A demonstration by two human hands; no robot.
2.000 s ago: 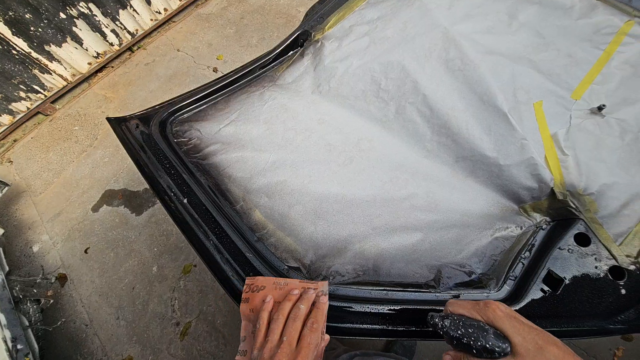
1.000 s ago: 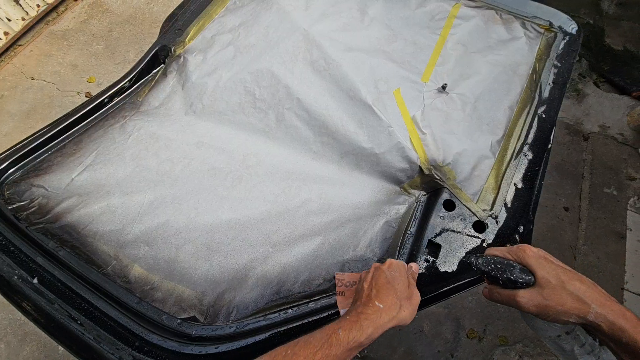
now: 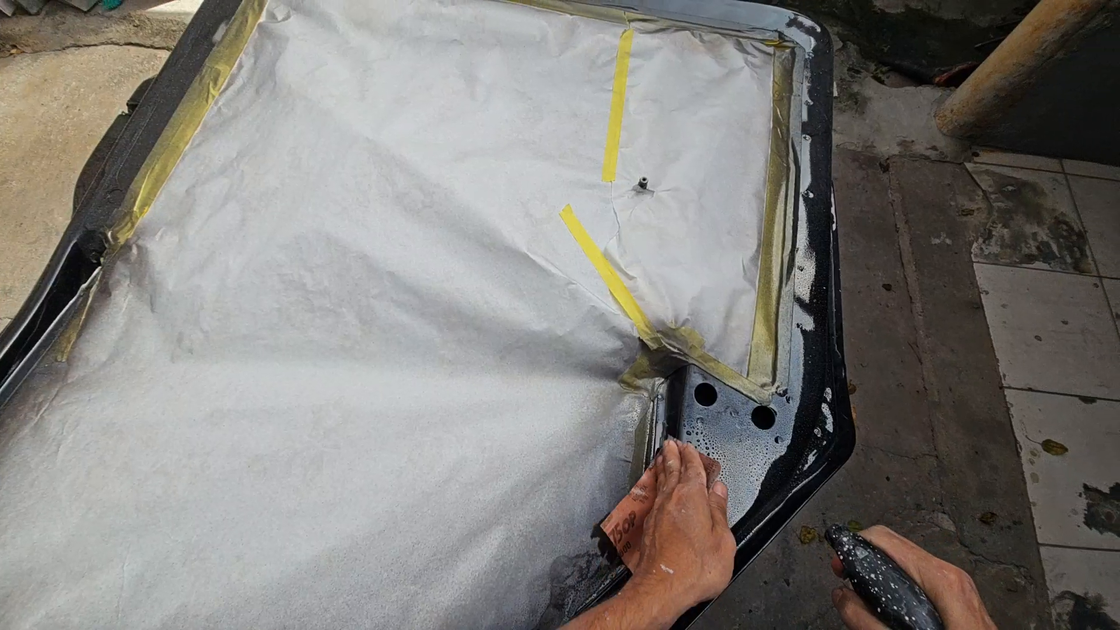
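Note:
My left hand point(image 3: 687, 525) presses a folded sheet of orange-brown sandpaper point(image 3: 632, 518) flat on the inner frame at the lower corner of a black vehicle door panel point(image 3: 827, 394). Its fingers lie together, just below two round holes. Beads of water cover the grey metal point(image 3: 744, 451) beside the sandpaper. My right hand point(image 3: 919, 569) is closed around a black, white-speckled handle point(image 3: 879, 573), lower right of the panel's corner; what the handle belongs to runs out of view. Masking paper point(image 3: 376, 289), edged with yellow masking tape point(image 3: 770, 262), covers the middle of the panel.
A small metal stud point(image 3: 643, 184) pokes through the masking paper. Stained concrete floor point(image 3: 892, 350) and white tiles point(image 3: 1059, 332) lie to the right. A rusty pole point(image 3: 1015, 70) stands at the upper right.
The view has shifted far to the right along the panel. My left hand has moved with the sandpaper from the lower rail to the corner. My right hand is now off the corner, beside it.

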